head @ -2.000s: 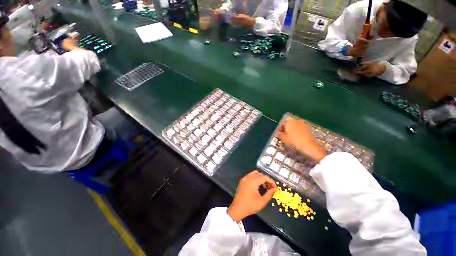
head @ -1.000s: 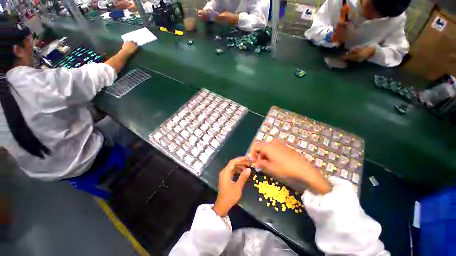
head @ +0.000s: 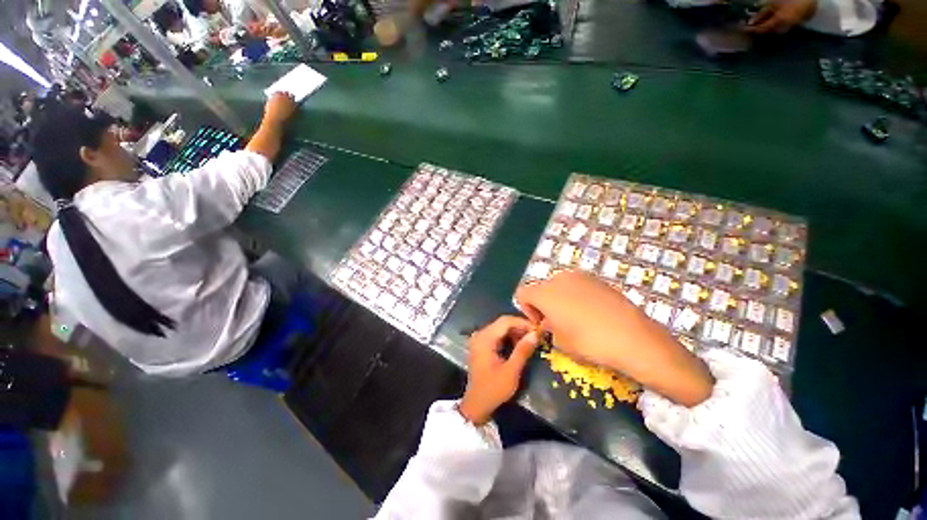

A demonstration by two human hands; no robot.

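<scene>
A clear tray (head: 701, 330) of silvery squarish components lies in front of me, and many of its parts show bits of yellow. A loose pile of yellow pieces (head: 590, 381) lies at the tray's near edge. My left hand (head: 498, 366) is beside the pile, thumb and forefinger pinched together. My right hand (head: 605, 330) reaches over the tray's near left corner, and its fingertips meet those of my left hand. What sits between the fingertips is too small and hidden to tell.
A second clear tray (head: 422, 249) with silvery parts lies to the left. Beyond it are an empty clear tray (head: 292, 181) and a white sheet (head: 296, 83) under a seated person's hand. Green boards (head: 513, 39) lie across the bench. A small pale piece (head: 832, 322) lies right of my tray.
My right hand has come back from over the tray to meet my left hand above the near edge. The view has shifted. The person at left has reached out to the white sheet.
</scene>
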